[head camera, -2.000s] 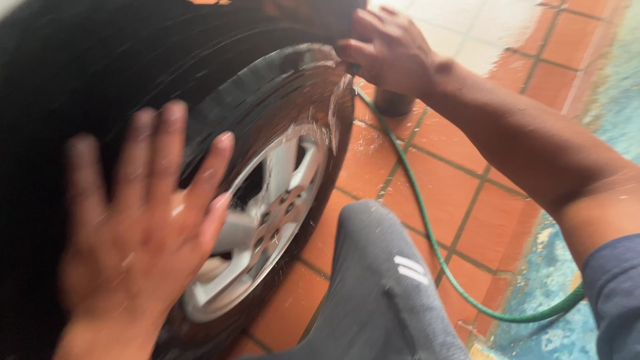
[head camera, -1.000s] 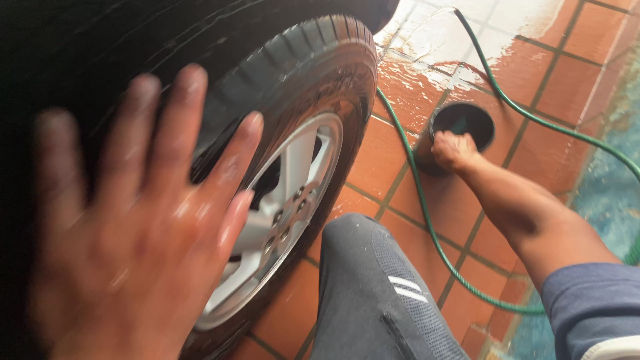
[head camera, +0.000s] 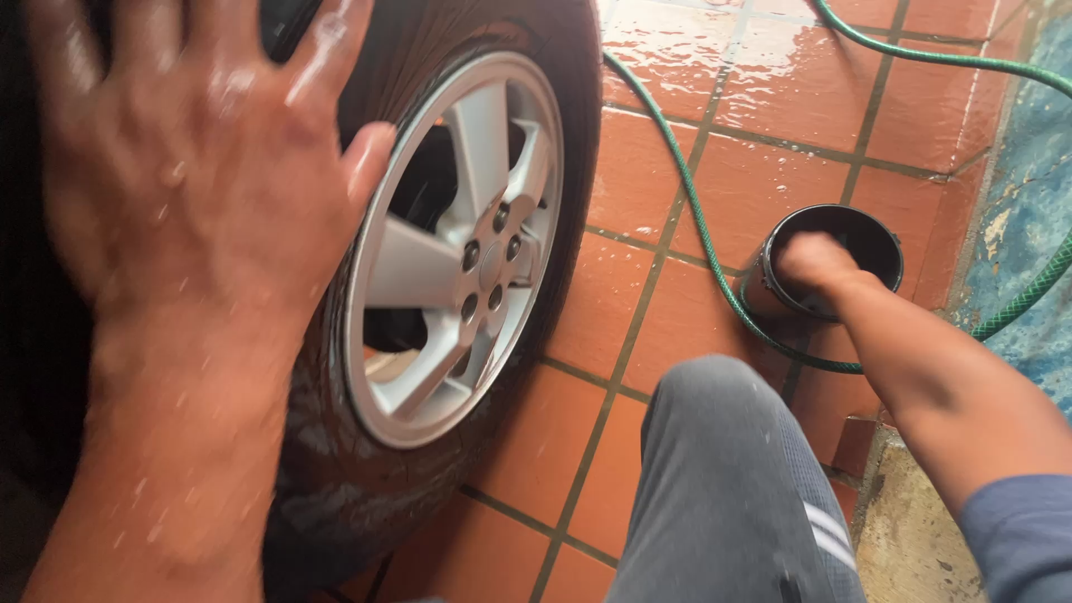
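Observation:
My left hand (head camera: 201, 159), wet and with its fingers spread, is at the upper left in front of the dark car body and the wheel's edge; nothing is held in it. A wet black tire (head camera: 578, 167) surrounds a silver alloy wheel rim (head camera: 410, 268) with several lug nuts. On the right, my right hand (head camera: 816, 264) reaches into a black bucket (head camera: 883, 243) on the floor. Its fingers are blurred and partly hidden inside the bucket, so whether they hold anything cannot be seen.
A green hose (head camera: 699, 213) curves over the wet orange floor tiles (head camera: 703, 322), past the bucket. A worn blue-painted surface (head camera: 1030, 167) runs along the right side. My knee in grey trousers (head camera: 720, 469) rises at the bottom centre, between the wheel and my right arm.
My right hand was at the top of the tire two seconds ago, then at the bucket's rim, and is now inside the bucket. The view has shifted.

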